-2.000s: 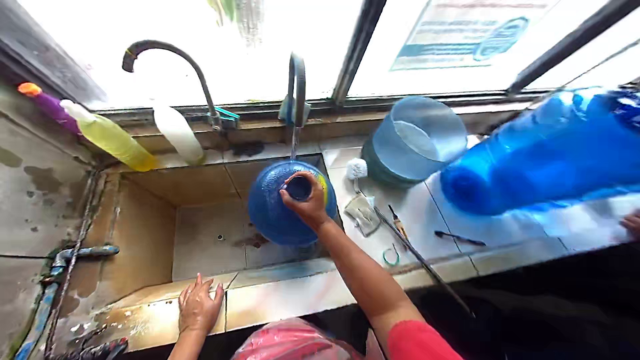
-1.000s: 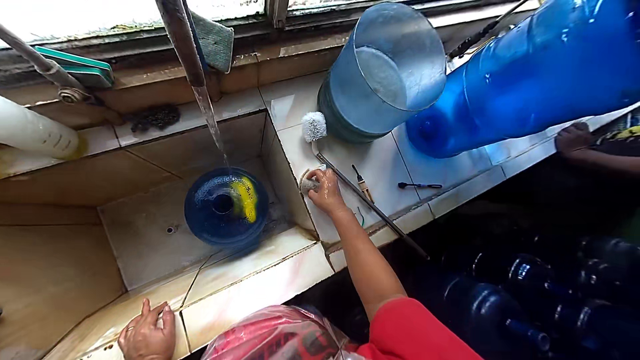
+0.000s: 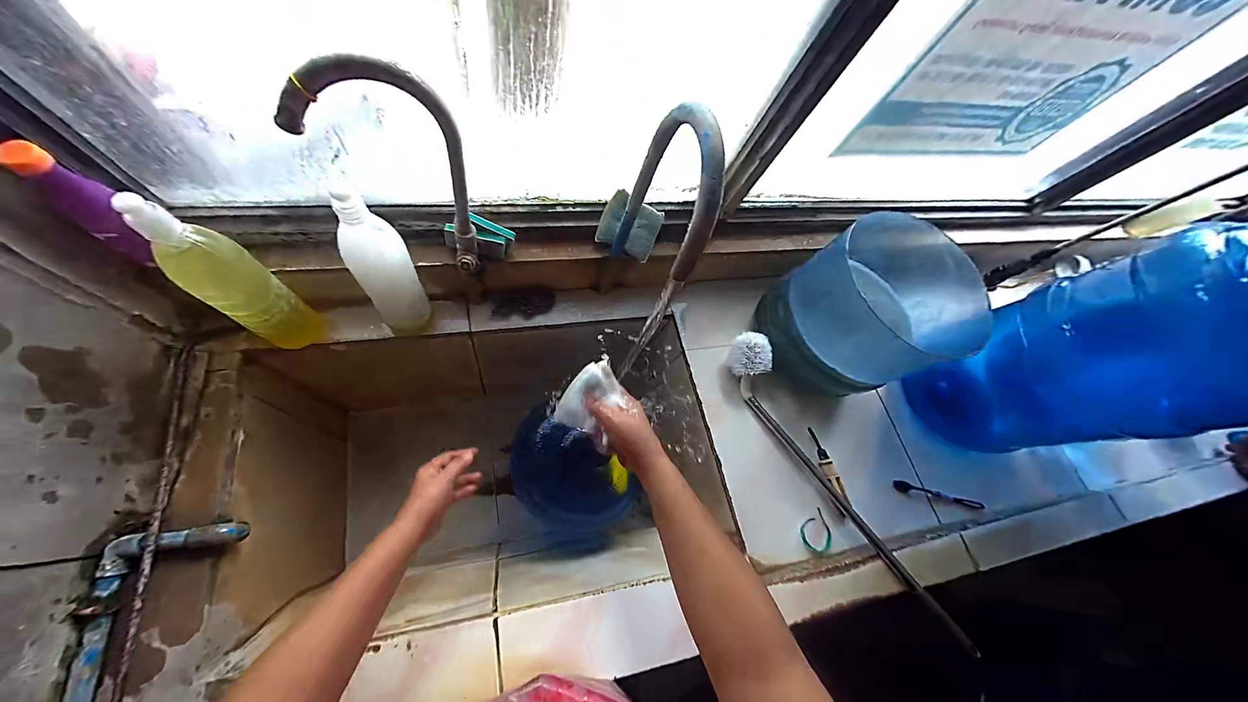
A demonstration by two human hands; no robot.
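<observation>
A round blue plastic water bottle [image 3: 570, 487] with a yellow patch sits in the tiled sink [image 3: 419, 419]. My right hand [image 3: 624, 424] is closed on a wet whitish cloth or pad [image 3: 592, 395], held above the bottle. Water runs from the curved faucet [image 3: 707, 175] onto or beside the cloth and splashes. My left hand [image 3: 444, 483] is over the sink, left of the bottle, fingers apart and holding nothing. The bottle's neck is hidden behind the cloth and hand.
Right of the sink are a cut translucent container [image 3: 877, 302], a long-handled white brush [image 3: 751, 354], a small brush [image 3: 827, 463], a green ring [image 3: 815, 531] and a large blue bottle [image 3: 1092, 351]. Soap bottles [image 3: 380, 263] and a second faucet [image 3: 448, 146] stand along the window side.
My right hand has moved from the counter beside the sink to under the running water, now with the whitish cloth or pad. My left hand has left the sink's front edge. The view has shifted.
</observation>
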